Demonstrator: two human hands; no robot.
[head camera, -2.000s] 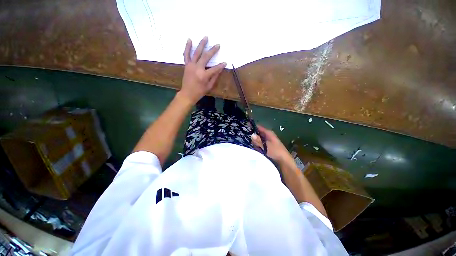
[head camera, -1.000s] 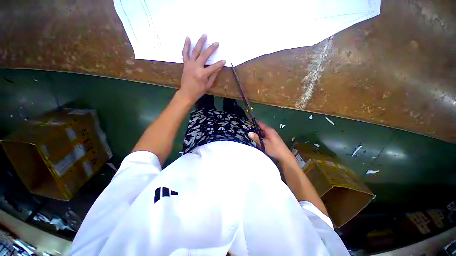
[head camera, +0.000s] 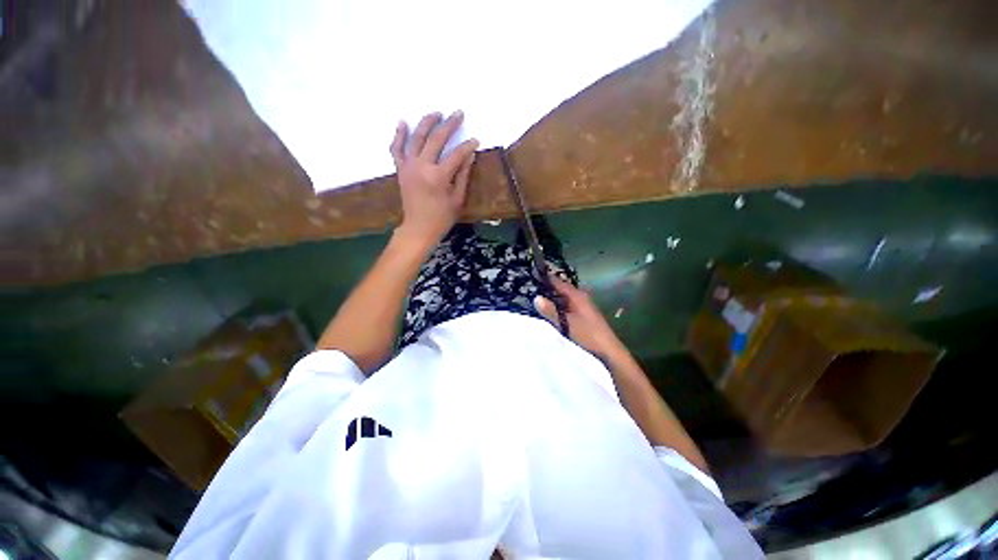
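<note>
A large white pattern paper (head camera: 438, 66) lies on the brown table and runs out of the top of the picture; it looks blank in the glare. My left hand (head camera: 432, 181) lies at its near edge, fingers spread, fingertips on the paper. My right hand (head camera: 580, 317) holds the handles of long dark shears (head camera: 523, 219) below the table edge. The blades point up and away, look closed or nearly closed, and their tips touch or nearly touch the paper's near corner. My fingers hide most of the handles.
The worn brown table (head camera: 810, 109) has a whitish scuffed line (head camera: 694, 109) to the right. Below its edge is the green floor with white scraps (head camera: 928, 294). An open carton (head camera: 832, 383) stands on the right and another carton (head camera: 219, 383) on the left.
The view has turned, so table edge, paper and cartons appear shifted and tilted. The paper's near left corner shows lower. My left hand stays at the paper's edge; my right hand still holds the shears.
</note>
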